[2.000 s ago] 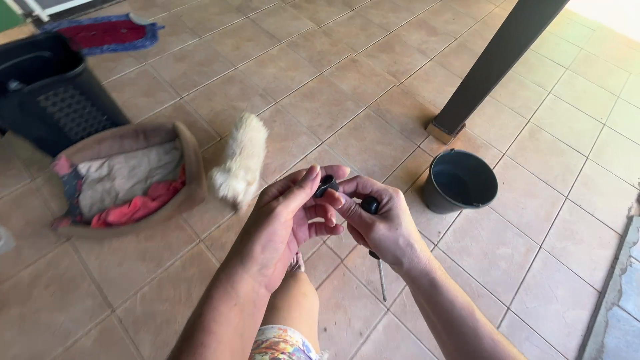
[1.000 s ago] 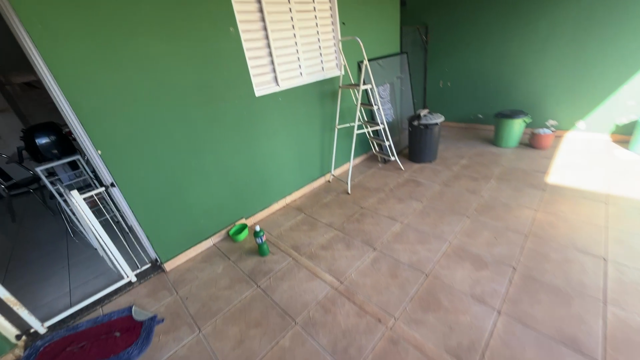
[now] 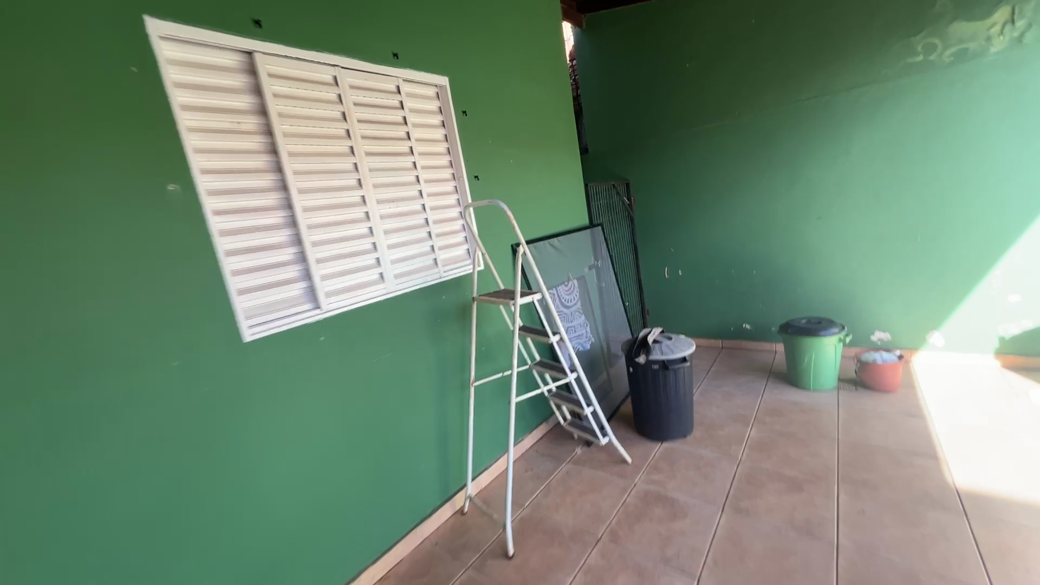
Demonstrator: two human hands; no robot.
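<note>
Neither my left hand nor my right hand shows in the head view now, so what they hold is hidden. A white metal stepladder (image 3: 517,382) with dark treads stands unfolded beside the green wall (image 3: 341,439). Above and left of it, a white louvred window shutter (image 3: 325,179) is set in that wall. A dark-framed glass panel (image 3: 605,284) leans behind the ladder, with a patterned cloth (image 3: 571,315) seen against it. Right of the ladder is a black bin (image 3: 662,398) with a grey lid.
A green bin (image 3: 812,357) with a black lid and a small red bucket (image 3: 880,374) stand by the far wall (image 3: 780,187). A dark metal grille (image 3: 621,244) leans in the corner. The floor is brown tile (image 3: 674,504), with bright sunlight at the right.
The view has swung far up and away from my hands, which held small dark items two seconds ago, to the wall and ladder. My hands have left the view.
</note>
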